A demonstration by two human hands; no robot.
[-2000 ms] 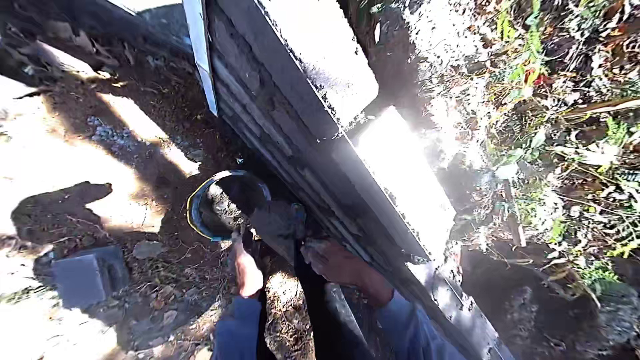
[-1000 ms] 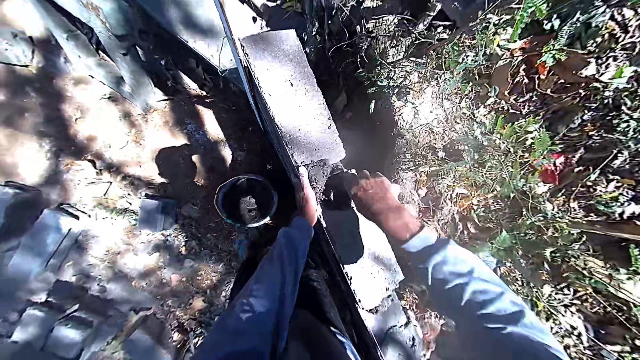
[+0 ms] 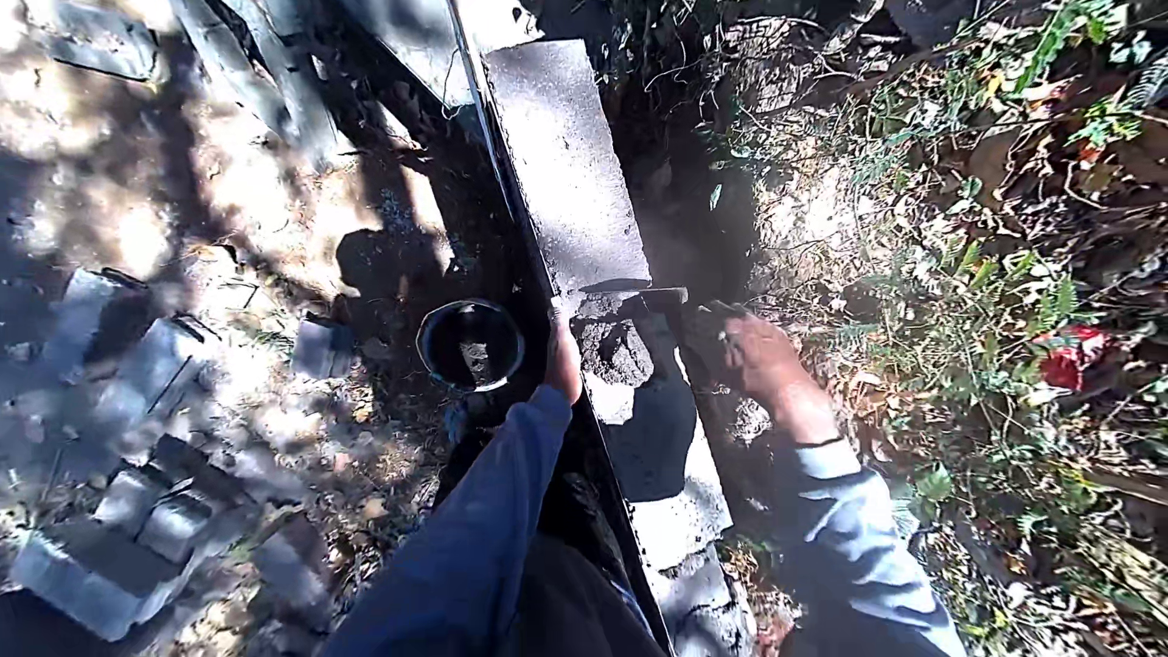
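My left hand [image 3: 563, 358] lies against the left edge of the block wall, beside a heap of grey mortar [image 3: 619, 351] on its top; its fingertips are hard to make out. To the right of the wall is my right hand [image 3: 765, 360], with bent, blurred fingers; whether they hold a tool cannot be told. A thin, flat grey edge [image 3: 666, 295], possibly a trowel blade, crosses the wall top between the hands. Above the mortar is a pale concrete block [image 3: 570, 164]; below it, the wall's sunlit top [image 3: 675, 520] continues. A round bucket [image 3: 470, 345] with grey material inside stands left of the wall.
A straight strip [image 3: 488, 137] runs along the wall's upper left edge. Loose concrete blocks [image 3: 96, 570] lie at the lower left, and a smaller block [image 3: 322, 347] sits left of the bucket. Plants, dry leaves and a red object [image 3: 1075, 358] cover the ground at right.
Two seconds ago both hands were at the wall's left side near the bucket; my right hand has since crossed to its right side. Over the last second it has moved away from the mortar.
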